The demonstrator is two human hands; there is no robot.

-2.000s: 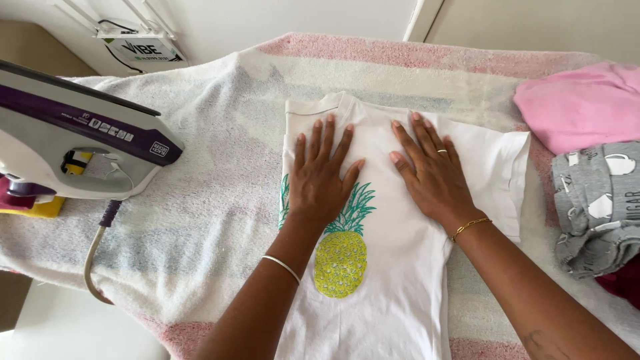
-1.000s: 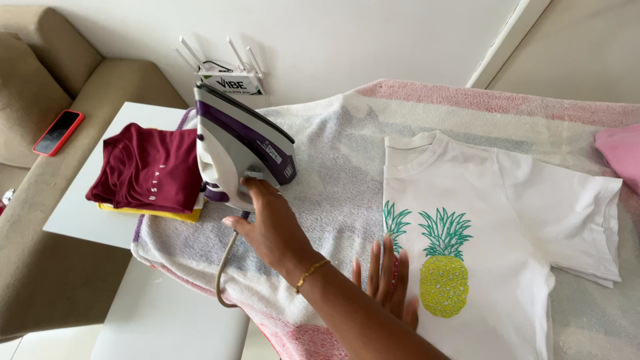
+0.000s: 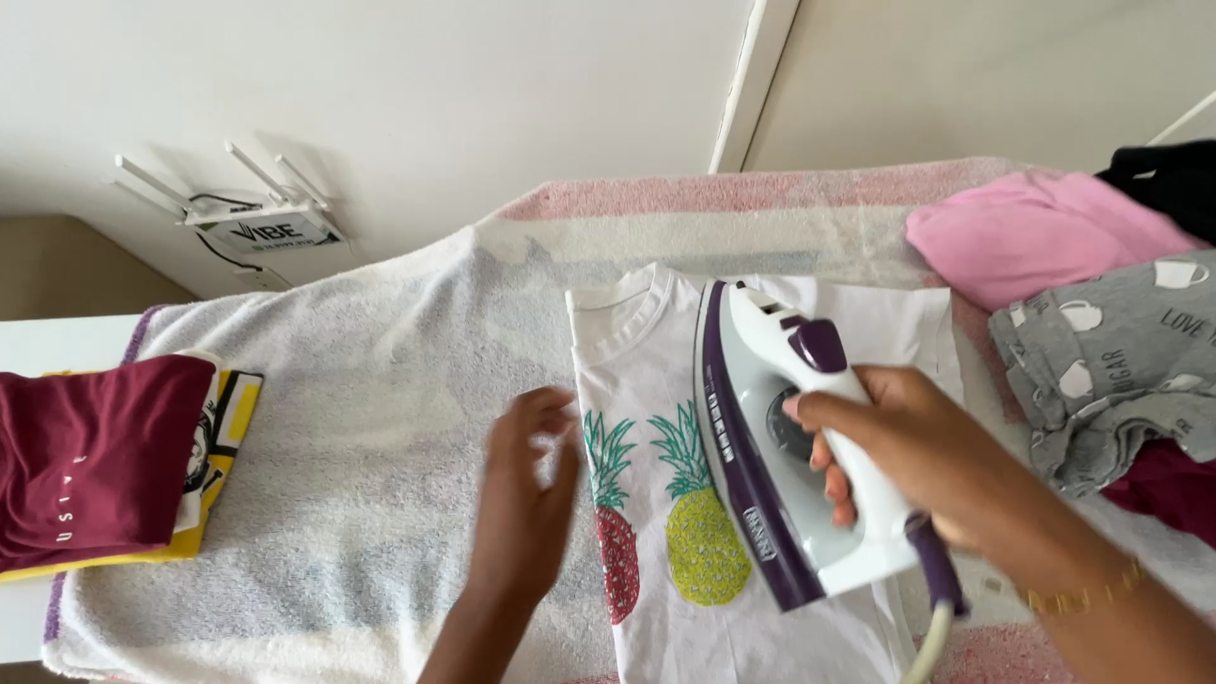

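My right hand (image 3: pixel 883 446) grips the handle of a white and purple clothes iron (image 3: pixel 760 446), its tip pointing toward the wall. The iron is over a folded white T-shirt (image 3: pixel 655 636) printed with pineapples in yellow, red and green; whether its soleplate touches the cloth cannot be told. My left hand (image 3: pixel 532 475), slightly blurred, is beside the shirt's left folded edge with fingers curled and nothing held. Beneath the shirt lies a striped towel (image 3: pixel 380 427).
Folded maroon (image 3: pixel 104 456) and yellow clothes are stacked at the left. Pink (image 3: pixel 1045 233), grey printed (image 3: pixel 1121 351) and black garments lie at the right. A white router (image 3: pixel 266 228) with antennas is on the wall behind. The iron's cord (image 3: pixel 931 646) trails toward the bottom edge.
The iron has moved from the towel left of the shirt to over the shirt, in my right hand. My left hand has come off the shirt to its left side.
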